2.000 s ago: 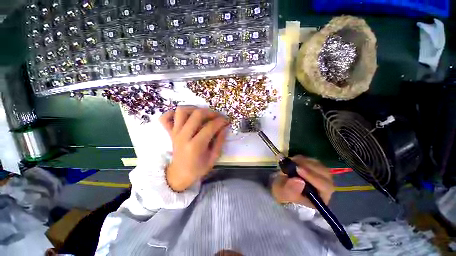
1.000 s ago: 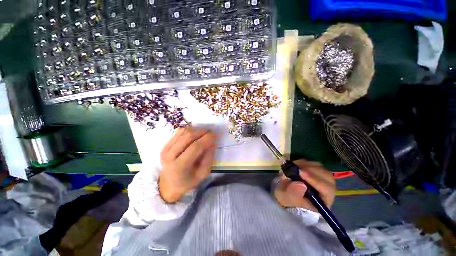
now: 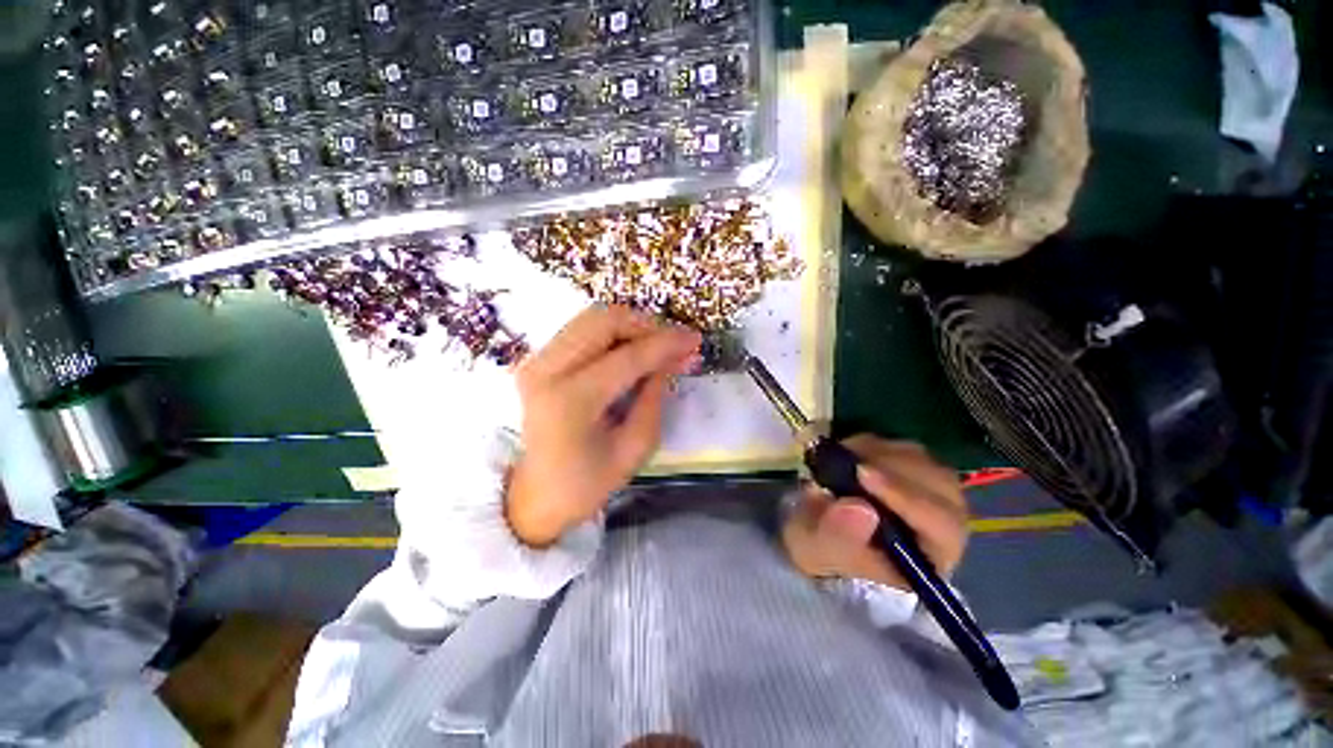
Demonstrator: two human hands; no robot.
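My right hand (image 3: 877, 512) holds the black soldering iron (image 3: 936, 607) like a pen, its tip at the right side of a small grey metallic block (image 3: 722, 352). My left hand (image 3: 597, 417) has thumb and forefinger brought together at the block's left side; whether a tiny part is between them cannot be told. The pile of gold metal parts (image 3: 665, 260) lies just beyond the block. The dark red components (image 3: 417, 300) lie in a looser pile to the left, on the white work sheet (image 3: 439, 402).
The clear blister tray (image 3: 409, 110) lies beyond the piles. The tip cleaner bowl (image 3: 1056, 132) stands upper right, the black fume fan (image 3: 1038, 402) below it. A solder spool (image 3: 91, 439) stands far left. A pale scrap (image 3: 1257, 81) lies far upper right.
My left hand has moved from the sheet left of the block up to the block, fingertips closing. The iron's tip stays close beside the block. The whole view has shifted slightly.
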